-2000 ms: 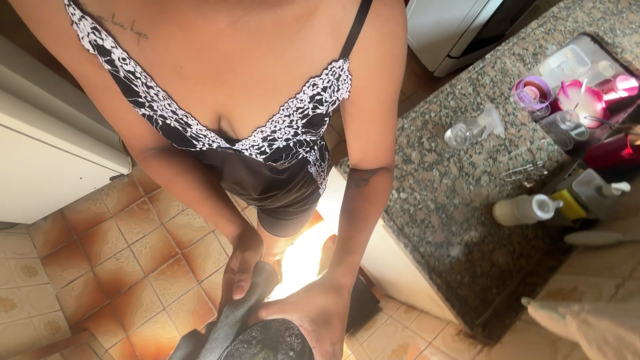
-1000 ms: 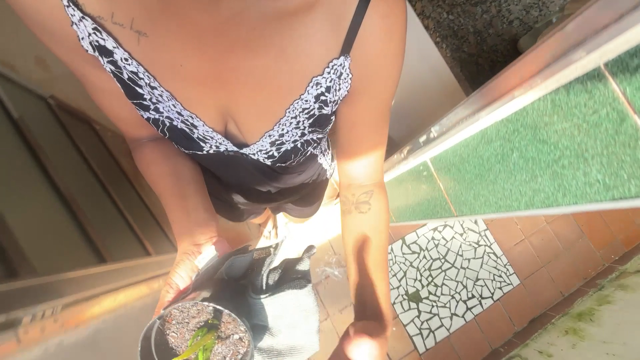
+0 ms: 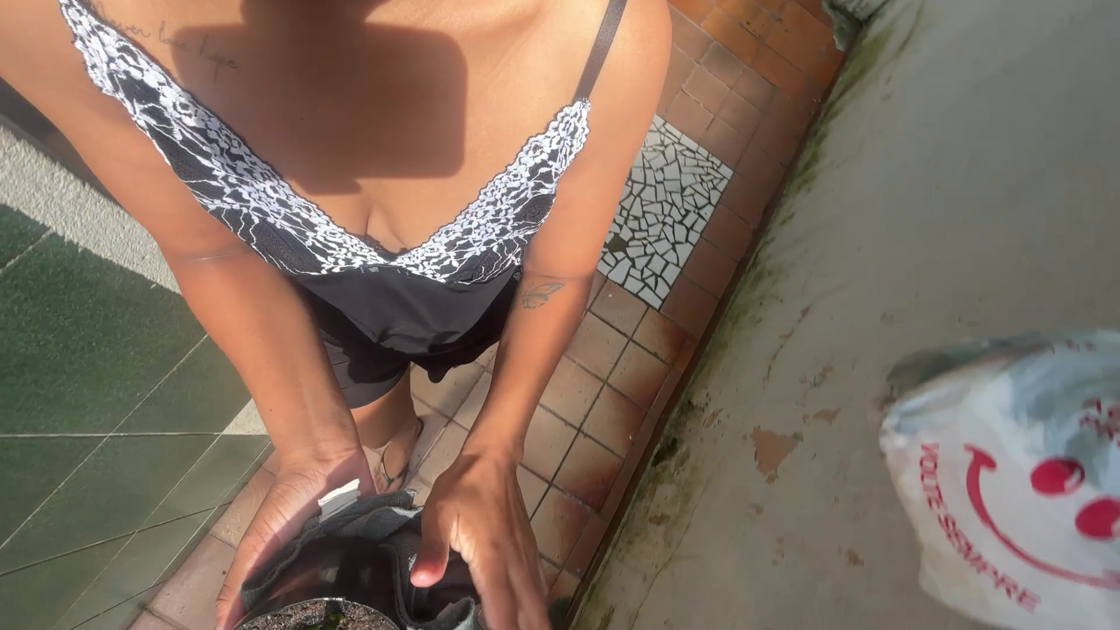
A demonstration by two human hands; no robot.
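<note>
A round dark container (image 3: 332, 577) with a shiny wall is cut off by the bottom edge. Brown, crumbly matter and a bit of green show inside it. Grey and black cloth (image 3: 385, 518) is bunched around its far side. My right hand (image 3: 293, 534), at the left of the view, cups the cloth and container from the side, with a white tag or scrap beside its palm. My left hand (image 3: 486, 525) lies over the cloth on the other side, back up and thumb spread inward; its fingertips are cut off.
A stained wall (image 3: 831, 262) with peeling patches and green growth runs along the right. Beside it a white plastic bag (image 3: 1006, 490) with red print shows. Below are terracotta floor tiles (image 3: 604, 376) and a white mosaic panel (image 3: 669, 210). Green tiles (image 3: 96, 394) lie at left.
The surroundings have changed from a kitchen with a granite counter to a tiled passage beside a wall. My left hand, lower right and off the container one second ago, is now on the cloth.
</note>
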